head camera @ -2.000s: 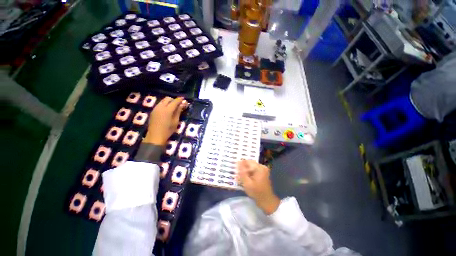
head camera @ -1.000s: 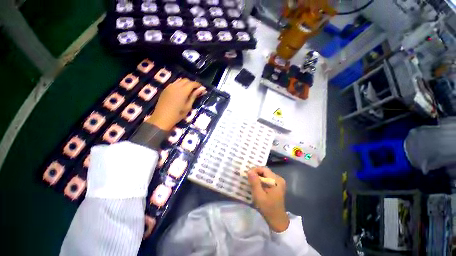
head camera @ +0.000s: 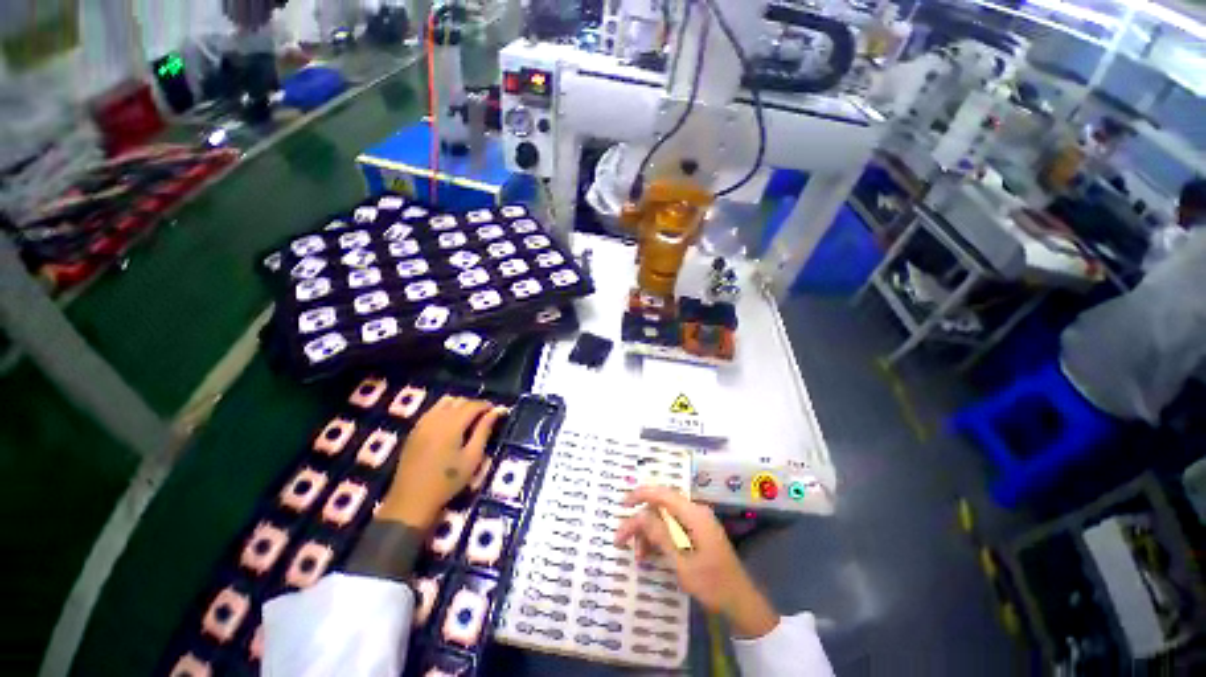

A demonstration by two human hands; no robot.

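My left hand [head camera: 439, 463] is over the black blister tray [head camera: 397, 509], fingers bent at its back right part; a small pale bit shows at the fingertips, but whether they hold a housing is unclear. Pink-orange square housings [head camera: 304, 488] with dark centres sit in the tray's pockets. My right hand [head camera: 690, 545] holds a cream-yellow pen-like tool [head camera: 677, 530] over the right side of the white small-parts tray [head camera: 571, 644]. The tool's tip is too small to make out. Rows of small dark elongated shapes show in the white tray.
A white machine bed [head camera: 774, 397] behind carries fixture nests [head camera: 708, 339], an orange press head [head camera: 667, 238], a loose black block [head camera: 590, 349] and a red emergency stop [head camera: 764, 488]. Stacked blister trays [head camera: 423, 284] stand back left. A person's sleeve [head camera: 1144, 351] is at the right edge.
The view has tilted up, showing more of the machine and room. My right hand has moved from the white tray's near right corner towards its back. My left hand stays at the same part of the blister tray.
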